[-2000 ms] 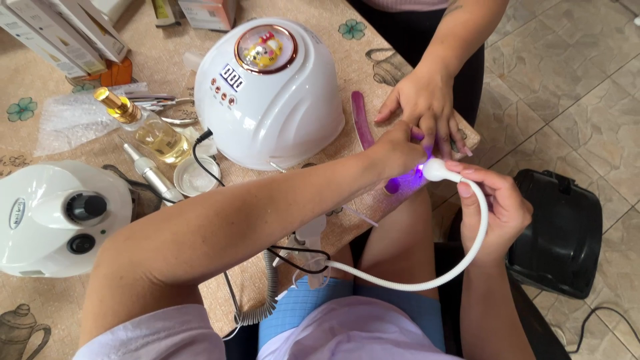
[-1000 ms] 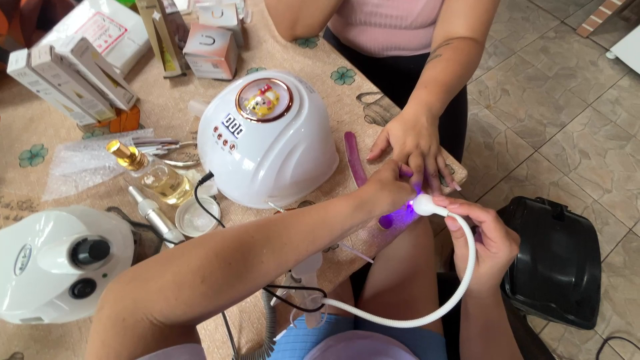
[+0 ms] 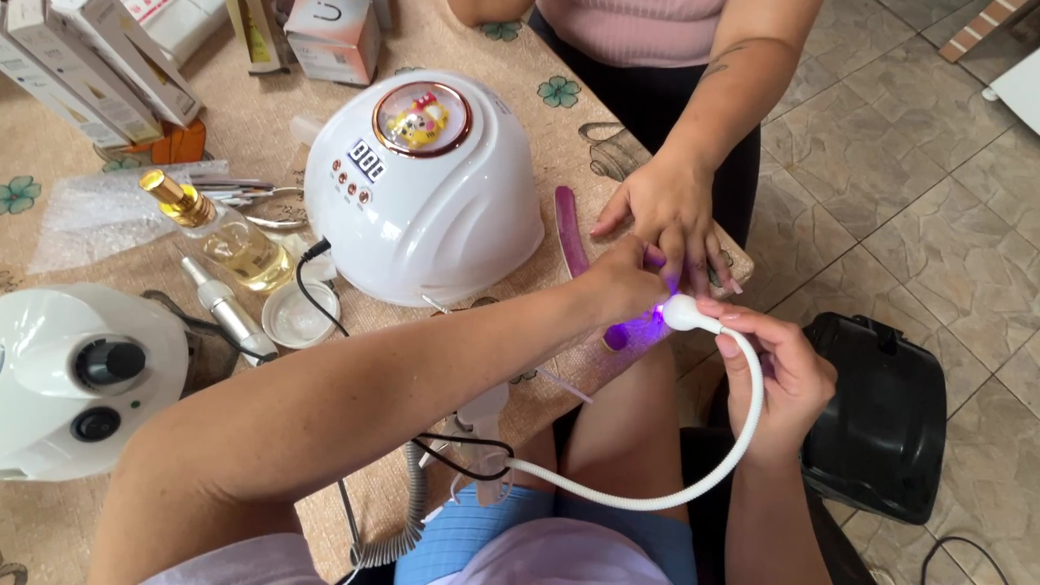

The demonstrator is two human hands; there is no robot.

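Note:
My right hand grips the white head of a gooseneck UV lamp, whose violet light falls beside the fingers of another person's hand. That hand lies palm down near the table corner. My left hand touches its fingers; whether it pinches one is hidden. The lamp's flexible white neck curves down to a clamp at the table edge. Under my left hand and arm runs a purple nail file, partly covered. Left of it stands a white dome nail lamp with a lit display.
On the table are a nail drill machine, its handpiece, a small clear dish, a bottle of yellow liquid, metal tools and boxes. A coiled cord hangs at the edge. A black bin stands on the tiled floor.
Both my hands and the other person's hand keep nearly the same grouping around the lit lamp head. The view shifted between the first two frames, bringing more of the other person's torso into sight.

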